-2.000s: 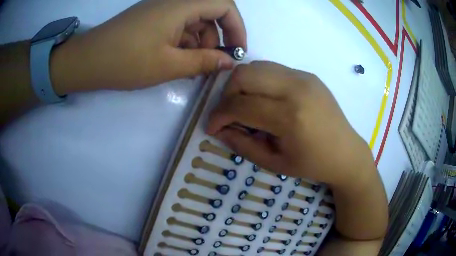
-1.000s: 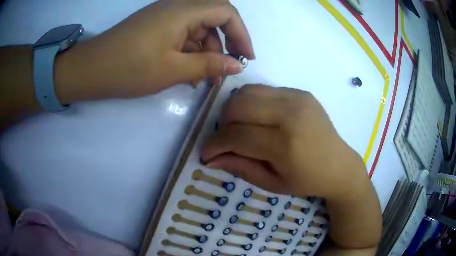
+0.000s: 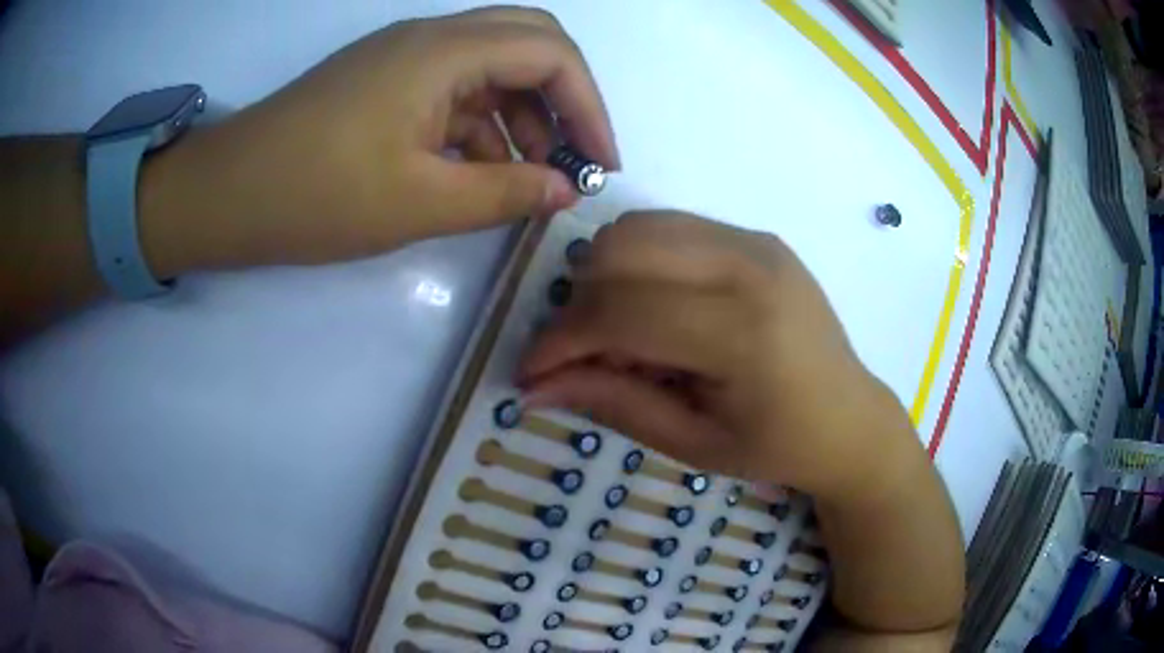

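The white foam packing tray (image 3: 440, 529) with brown backing lies tilted in front of me. Its slots hold dark ring-topped components at the right ends; in the left column a component (image 3: 508, 413) fills one left end, and several left ends below it are plain brown. My left hand (image 3: 383, 140) holds a short dark ridged component stack (image 3: 577, 170) between thumb and fingertips, above the tray's top edge. My right hand (image 3: 715, 351) is over the upper tray, fingers curled and slightly blurred; its fingertips are partly hidden, so I cannot tell if they hold anything.
A loose dark component (image 3: 888, 216) stands on the white table to the right. Yellow tape (image 3: 945, 306) and red tape (image 3: 966, 338) cross the table there. Other trays (image 3: 1066, 287) lie at the right edge, with stacked trays (image 3: 1021, 529) below. Pink cloth (image 3: 141, 587) shows bottom left.
A component now sits in a left slot end of the left column that was empty. The left hand moved slightly left and down, showing more of the stack. The right hand shifted down from its earliest position.
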